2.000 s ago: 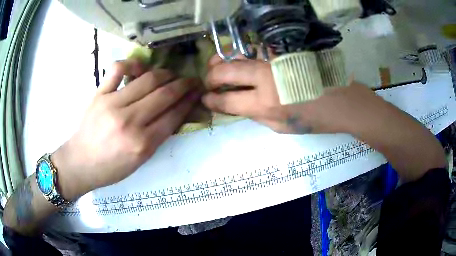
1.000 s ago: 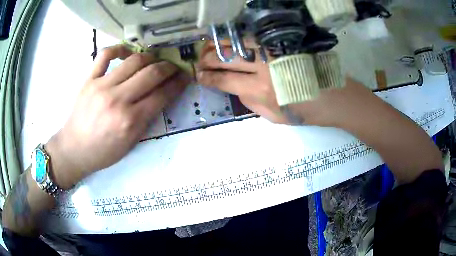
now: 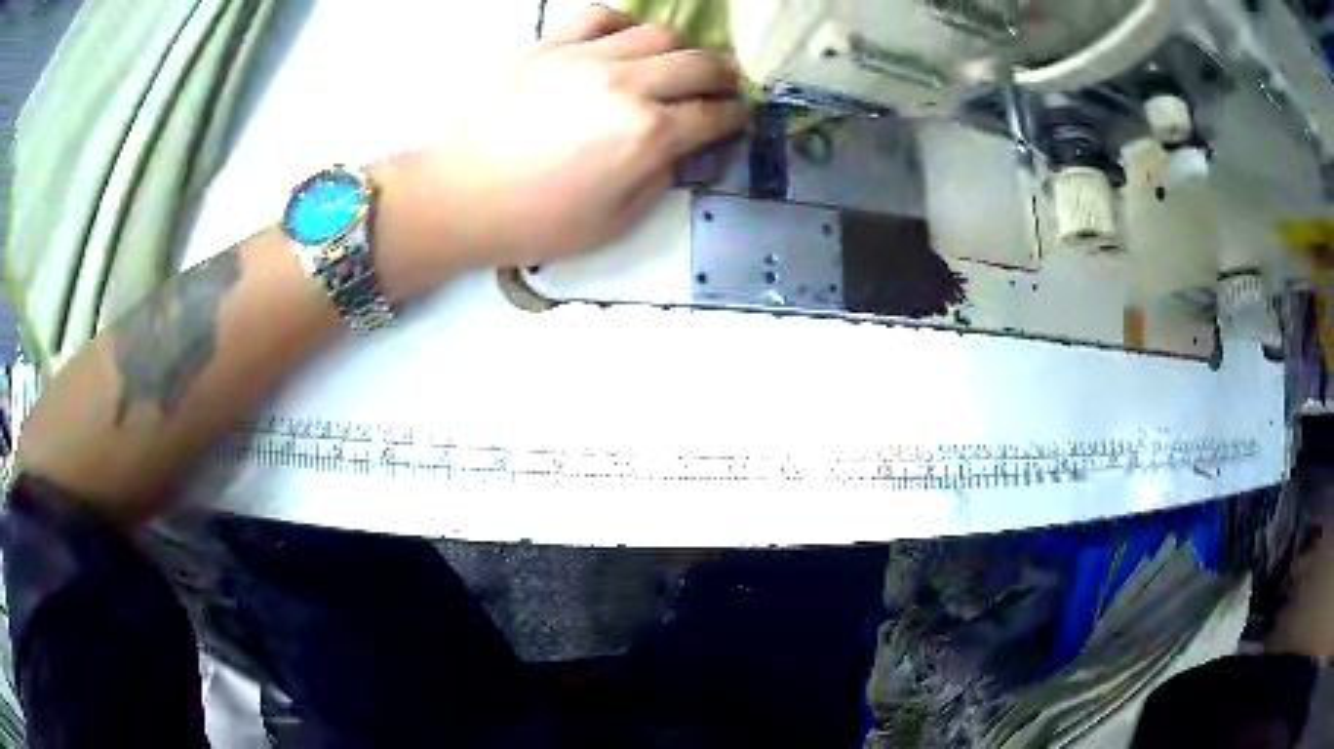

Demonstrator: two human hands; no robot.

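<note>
My left hand (image 3: 622,125) is at the top centre, beside the machine head, its fingers curled on a yellow-green garment piece (image 3: 685,18). Most of the cloth is hidden by the hand and the machine head (image 3: 892,51). The dark presser foot (image 3: 768,154) is just right of my fingertips. The silver needle plate (image 3: 764,252) lies uncovered in front of it, with a dark brown patch (image 3: 895,266) at its right. My right hand is out of the picture; only part of its forearm and dark sleeve show at the lower right edge.
Long pale green folds (image 3: 139,161) lie at the table's left. A ruler scale (image 3: 585,465) runs along the white table's front edge. Ribbed tension knobs (image 3: 1086,208) stand at the right. A blue crate (image 3: 1086,578) with grey-green pieces (image 3: 1119,644) is below the table at right.
The view has shifted, showing more to the right. My right hand has left the needle area and moved out of the picture at lower right. My left hand remains near the needle with the cloth.
</note>
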